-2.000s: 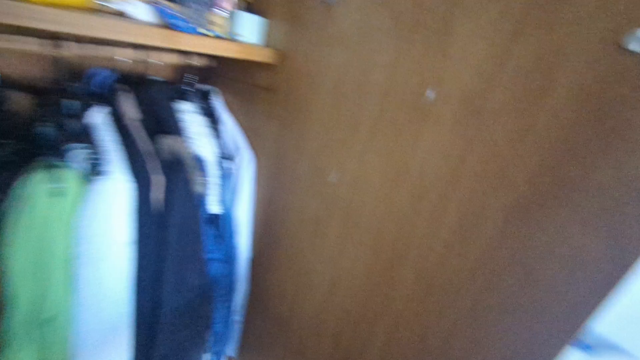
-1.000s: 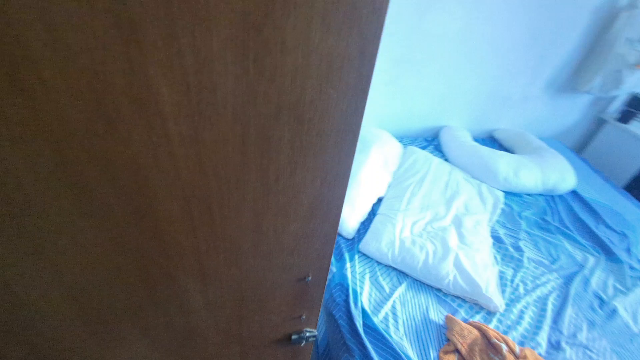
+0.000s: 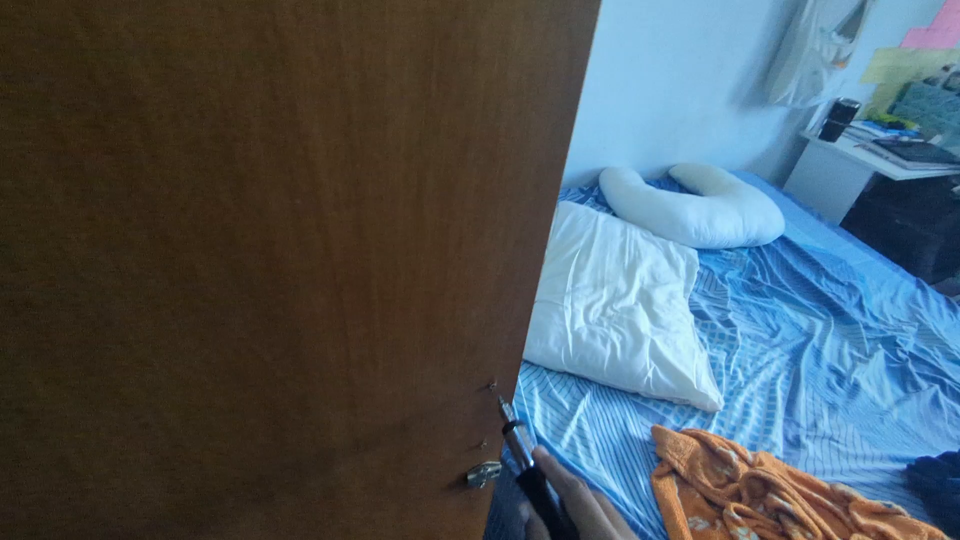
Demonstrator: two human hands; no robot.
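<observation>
A hand, seemingly my right hand (image 3: 581, 506), enters from the bottom edge, right of the door's edge. It holds a screwdriver (image 3: 529, 476) with a dark handle and a metal shaft, its tip pointing up and left. The tip is near a small screw or hole (image 3: 492, 385) in the brown wooden door (image 3: 285, 247); whether they touch I cannot tell. Below, a second small screw or hole (image 3: 482, 445) and a small metal fitting (image 3: 484, 474) sit near the door's edge. My left hand is out of view.
Behind the door is a bed with a blue striped sheet (image 3: 810, 337), a white pillow (image 3: 619, 315), a U-shaped pillow (image 3: 697, 214) and an orange patterned cloth (image 3: 765, 487). A white desk (image 3: 829, 176) bearing a dark tumbler (image 3: 838, 120) stands at the back right.
The hand with the screwdriver has come into view beside the door's edge. The view has swung from hanging clothes and a shelf to the door and bed.
</observation>
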